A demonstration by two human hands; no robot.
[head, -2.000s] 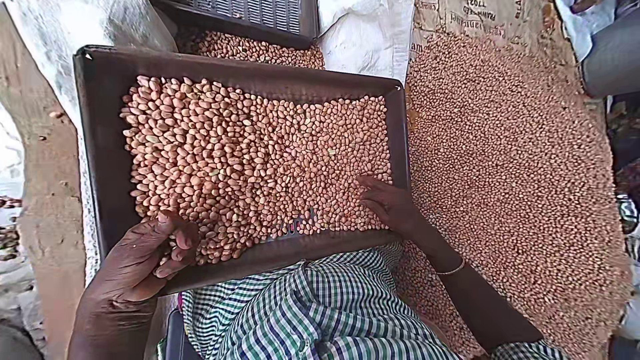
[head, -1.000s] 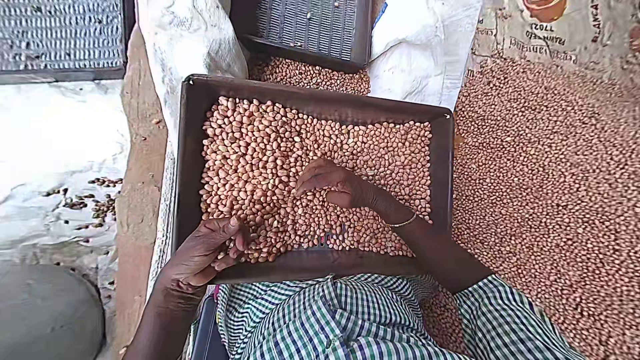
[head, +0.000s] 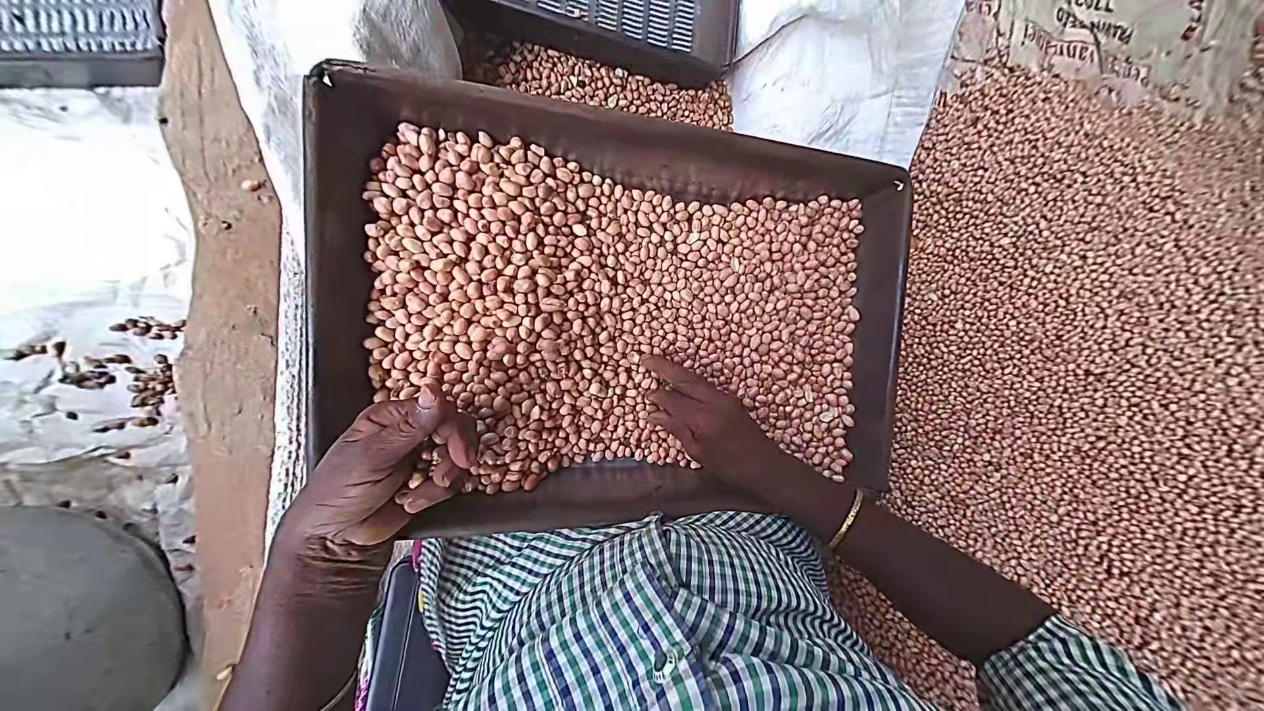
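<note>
A dark rectangular tray (head: pixel 612 109) lies over my lap, holding a broad layer of shelled peanuts (head: pixel 553 267) with reddish-brown skins. At the tray's lower left corner is my left hand (head: pixel 395 459), its fingers curled over the peanuts; whether any nuts are inside it cannot be told. My right hand (head: pixel 706 415), with a bangle at the wrist, reaches in from the lower right. Its fingers are partly spread and their tips touch the peanuts near the middle of the tray. No held thing shows in it.
A large spread of peanuts (head: pixel 1086 375) covers the right side. Beyond the tray stands a dark slotted crate (head: pixel 681 30), with peanuts below it and white sacking (head: pixel 839 79) beside it. At the left lie a round grey object (head: pixel 79 612) and small dark pieces (head: pixel 148 385) on white sheeting.
My right hand was at the tray's right part, then moved left over the middle, and is now lower and nearer the near edge. My left hand stays at the tray's lower left corner.
</note>
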